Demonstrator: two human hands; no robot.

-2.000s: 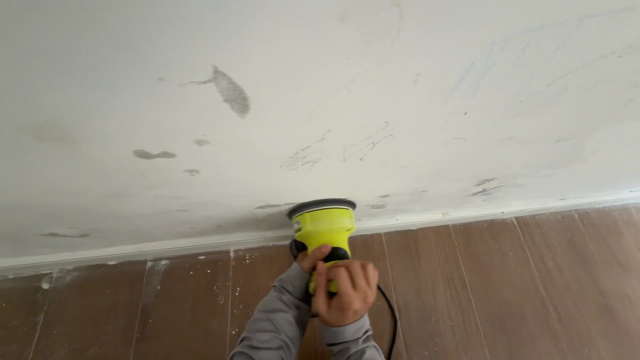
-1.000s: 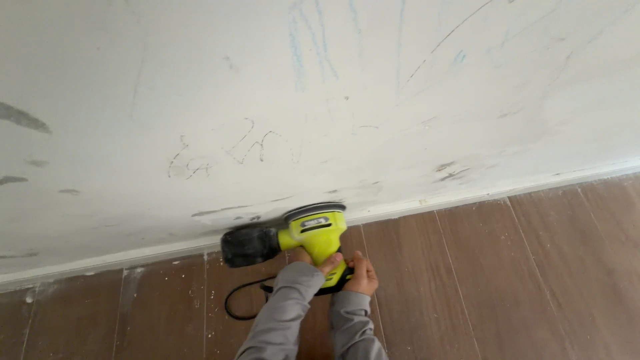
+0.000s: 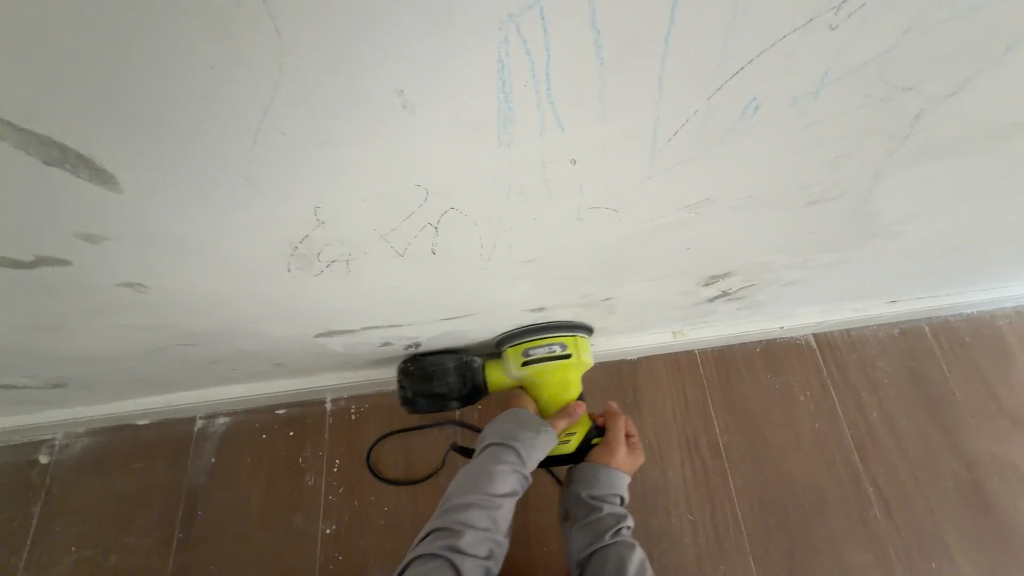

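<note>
A lime-green and black random orbital sander (image 3: 552, 380) has its round pad against the low part of a white wall (image 3: 480, 160), just above the floor line. Its black dust canister (image 3: 442, 382) points left. My left hand (image 3: 552, 412) grips the sander body from the left, mostly hidden behind the tool and my grey sleeve. At the rear end of the sander, my right hand (image 3: 618, 440) is closed around the black-edged handle. The black power cord (image 3: 384, 452) loops on the left below the canister.
Pencil scribbles, blue crayon lines and grey patches (image 3: 60, 152) mark the wall. A narrow white strip (image 3: 240, 394) runs along the wall's foot. Brown floor planks (image 3: 760, 432) with pale seams and white specks lie below.
Since two seconds ago the sander has turned, so its dust canister now shows at the left. My right hand has shifted to the sander's rear end. The view has moved rightward along the wall.
</note>
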